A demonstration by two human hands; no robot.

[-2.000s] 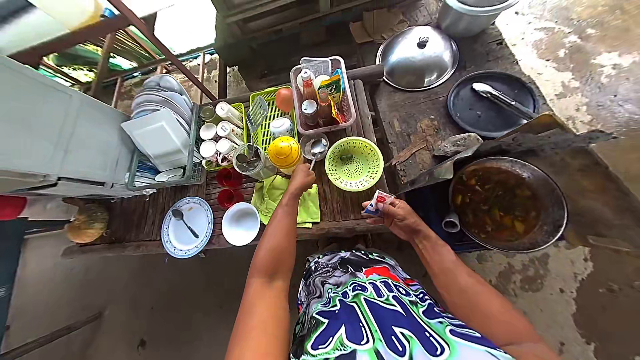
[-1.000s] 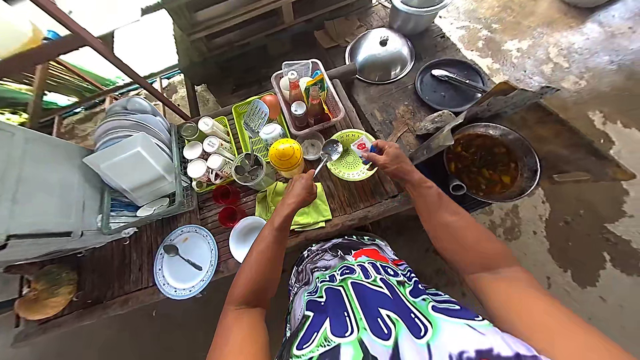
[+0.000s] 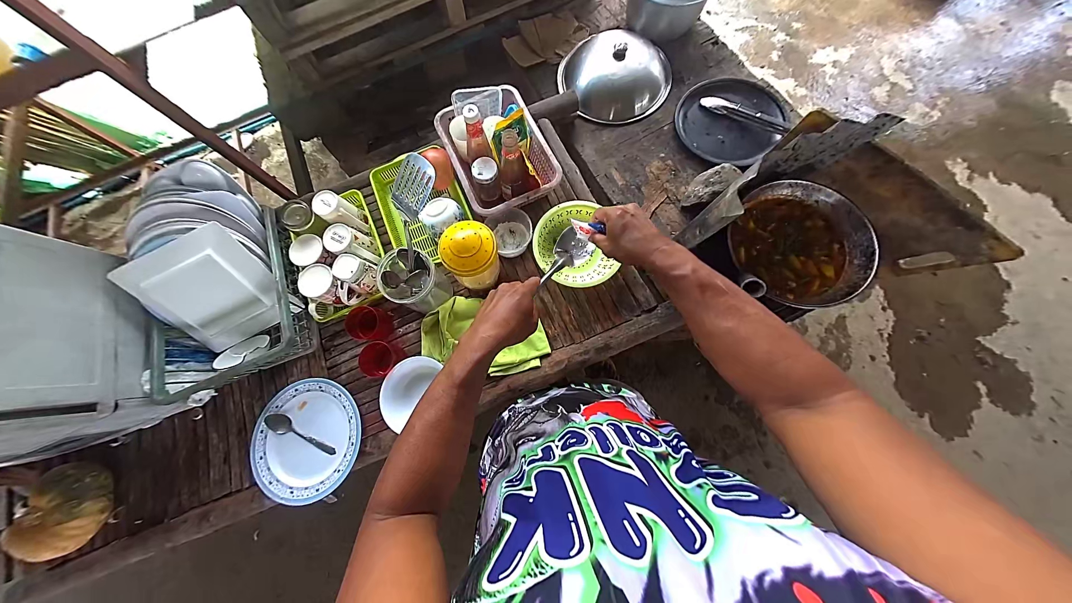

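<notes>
My left hand [image 3: 509, 313] is closed on the handle of a metal spoon [image 3: 569, 243], whose bowl is over the pale green patterned bowl [image 3: 586, 276]. Something white lies in the spoon. My right hand [image 3: 630, 234] pinches a small white and blue sachet [image 3: 588, 227], tilted toward the spoon from the right. A small clear container [image 3: 511, 234] stands just left of the green bowl, beside a jar with a yellow lid [image 3: 468, 250]. A green cloth [image 3: 521, 350] lies below my left hand.
A pan of stew [image 3: 788, 242] stands at right behind a metal sheet [image 3: 779, 159]. Around the left are cups [image 3: 316, 282], a jar of utensils [image 3: 411, 279], red cups [image 3: 379, 358], a white bowl [image 3: 407, 392], a plate with a spoon [image 3: 305, 469] and a dish rack [image 3: 289, 293].
My right hand has moved with the sachet from the table's front edge, right of the green bowl, up to the bowl. The spoon has moved from the bowl's left side to over it.
</notes>
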